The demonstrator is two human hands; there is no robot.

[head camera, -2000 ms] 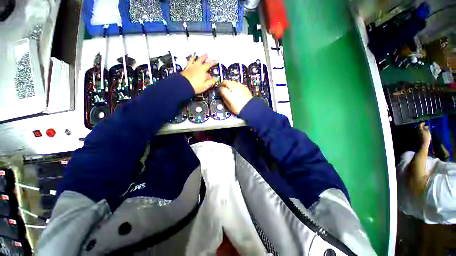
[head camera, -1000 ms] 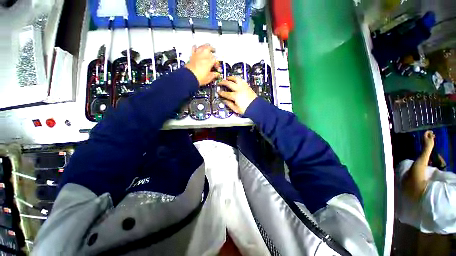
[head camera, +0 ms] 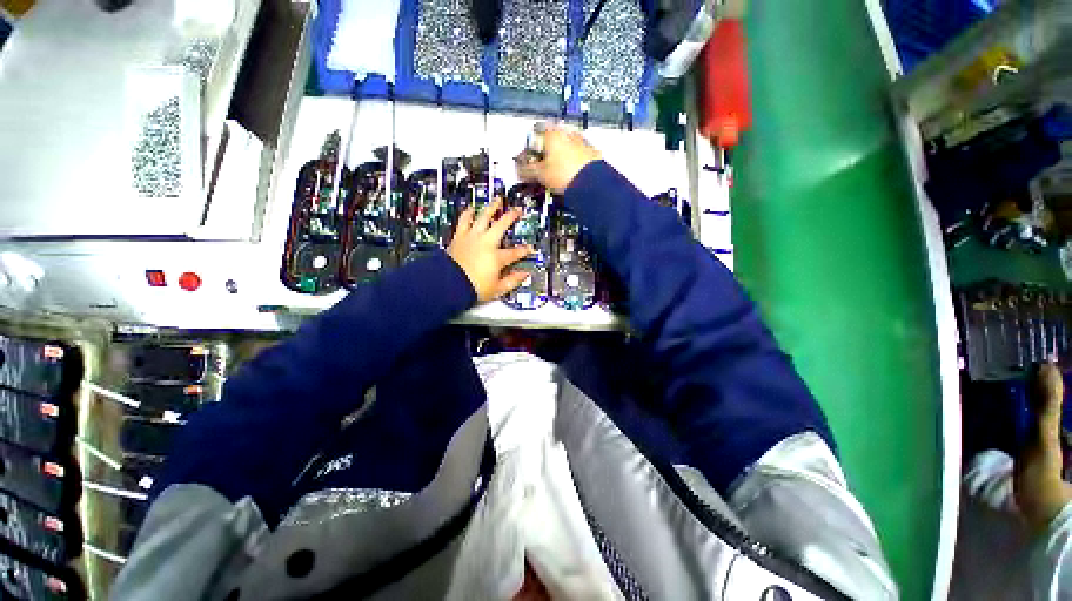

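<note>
A row of several long black open housings [head camera: 374,223] with wires and small green boards inside lies side by side on a white board [head camera: 435,121]. A round disc sits at each visible near end. My left hand [head camera: 486,252] rests over the middle and near part of the row, its fingers apart and empty. My right hand [head camera: 561,160] is at the far end of a housing just ahead of it, thumb and fingertips closed on a small dark part [head camera: 528,167]; the fingers hide some of it. My right sleeve covers the housings at the right.
Blue bins [head camera: 450,92] full of silvery pieces stand behind the row. A red object [head camera: 725,82] is beside the green belt [head camera: 811,305]. A white box with a red button [head camera: 191,282] is at left. Stacked black units [head camera: 35,464] are lower left. Another person's arm [head camera: 1040,452] is at far right.
The view has shifted, so the bench shows farther right and lower. My right hand has moved to the housing's far end. My left hand has moved back to the near part of the row.
</note>
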